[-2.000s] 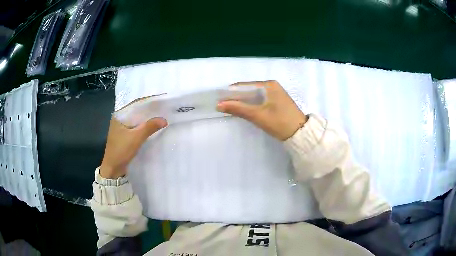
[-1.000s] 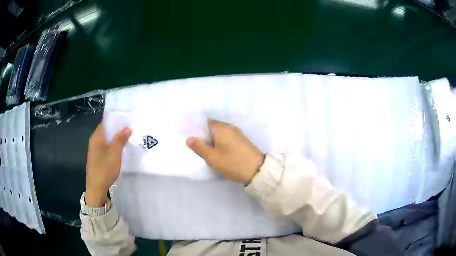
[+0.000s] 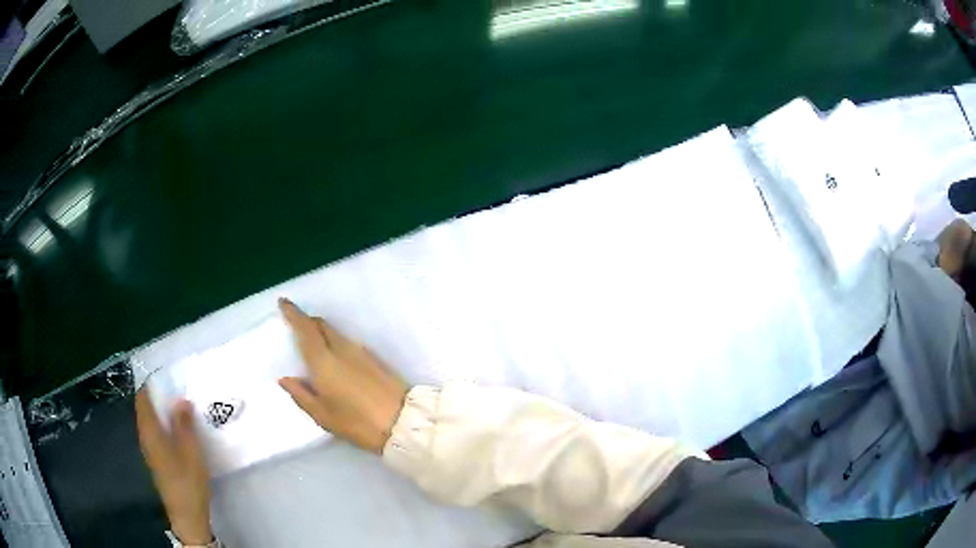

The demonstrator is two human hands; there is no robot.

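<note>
A flat white stack of poly bags [image 3: 252, 375] with a black triangle print lies on or just above the white foam sheet [image 3: 599, 289] at the lower left. My left hand [image 3: 177, 460] is at its left end, thumb over the top and fingers along the outer edge; it is slightly blurred. My right hand [image 3: 348, 385] holds the right end between a spread thumb and forefinger, the other fingers partly hidden.
The green conveyor belt [image 3: 428, 118] runs beyond the sheet. White printed bags [image 3: 824, 182] lie at the right, beside another person's sleeve [image 3: 931, 332] and hand. A white strip with small dots [image 3: 24, 482] is at the far left. Clear-wrapped white material lies beyond the belt.
The view has swung right, bringing the neighbouring person into view. The dark bagged parts at upper left have left the picture. The narrow, edge-on stack now shows its flat printed face, still between my hands.
</note>
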